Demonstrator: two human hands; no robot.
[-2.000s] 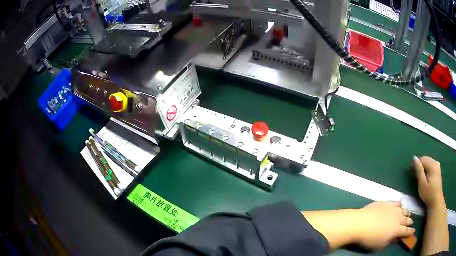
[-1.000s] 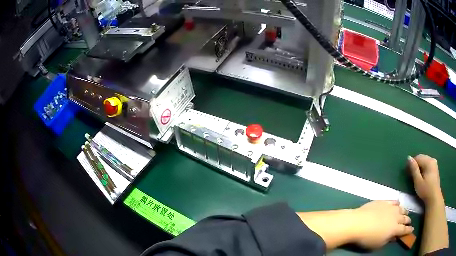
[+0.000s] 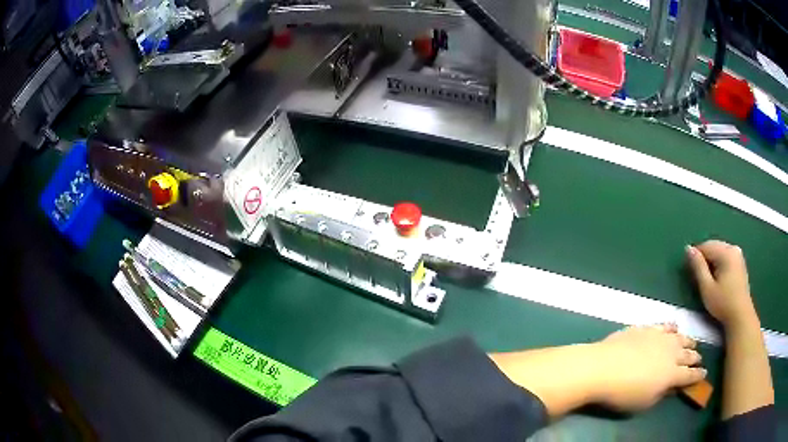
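My left hand (image 3: 644, 367) lies low on the green bench at the lower right, palm down, fingers bent. The end of an orange-brown pressing block (image 3: 697, 394) sticks out from under its fingertips; the rest is hidden by the hand. My right hand (image 3: 722, 274) is farther right and a little farther away, its forearm upright in the picture. Its thumb side shows; its other fingers curl out of sight, and I cannot tell if it holds anything.
A machine front frame (image 3: 333, 216) with a red start button (image 3: 406, 218) stands left of my hands. A white parts tray (image 3: 207, 268) with strip parts, a green label (image 3: 252, 366) and a blue bin (image 3: 73, 203) are left. A red bin (image 3: 590, 62) is on the far side.
The whole view has shifted, so the machine and bench sit farther left and slightly higher. Both hands hold nearly the same pose, with the block still under my left fingers.
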